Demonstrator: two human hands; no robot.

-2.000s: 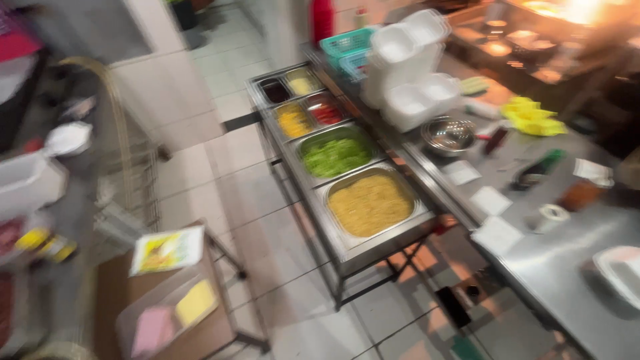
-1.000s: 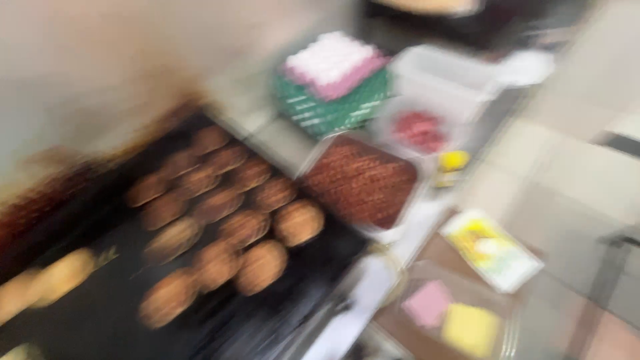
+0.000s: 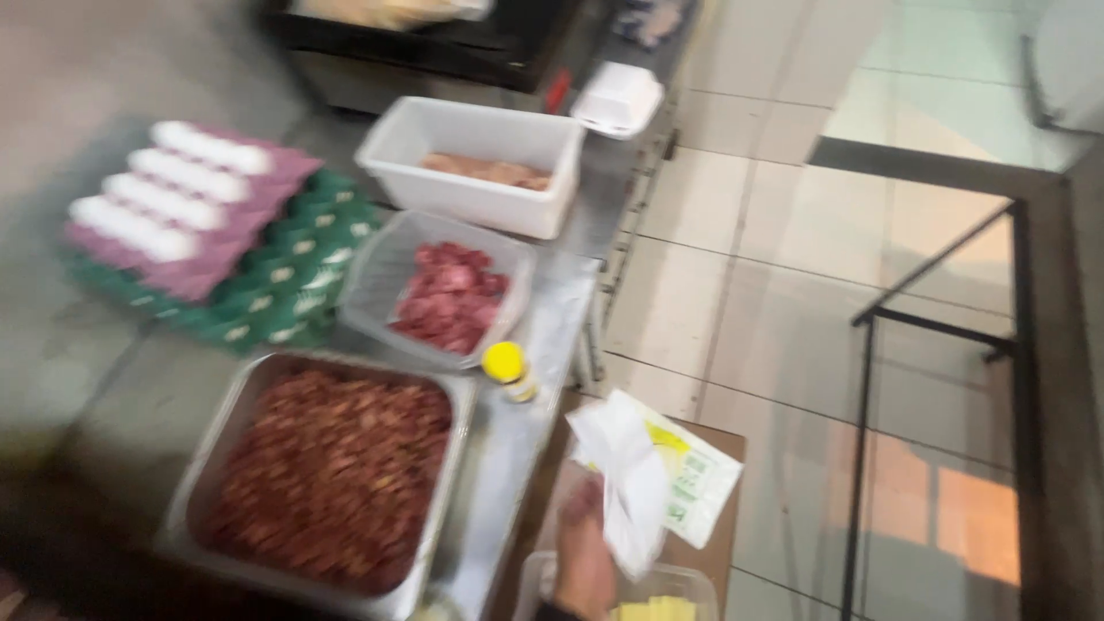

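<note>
My left hand, with a dark cuff at the bottom edge, is shut on a blurred white sheet of paper. The sheet partly covers a white, yellow and green printed packet on a brown surface. Just below the hand is a clear plastic tub with yellow slices. My right hand is not in view. To the left stands a steel pan of cooked ground meat. Beyond it is a clear tub with raw meat pieces. A yellow-capped jar stands beside both containers.
White eggs sit in a purple tray on green trays. Farther back are a white bin with pale meat, a foam box and a black appliance. A dark metal frame stands over the tiled floor at right.
The view has swung from the steel topping pans, across the griddle of patties, to the meat containers. My left hand with the white sheet has come into view over the packet and tub.
</note>
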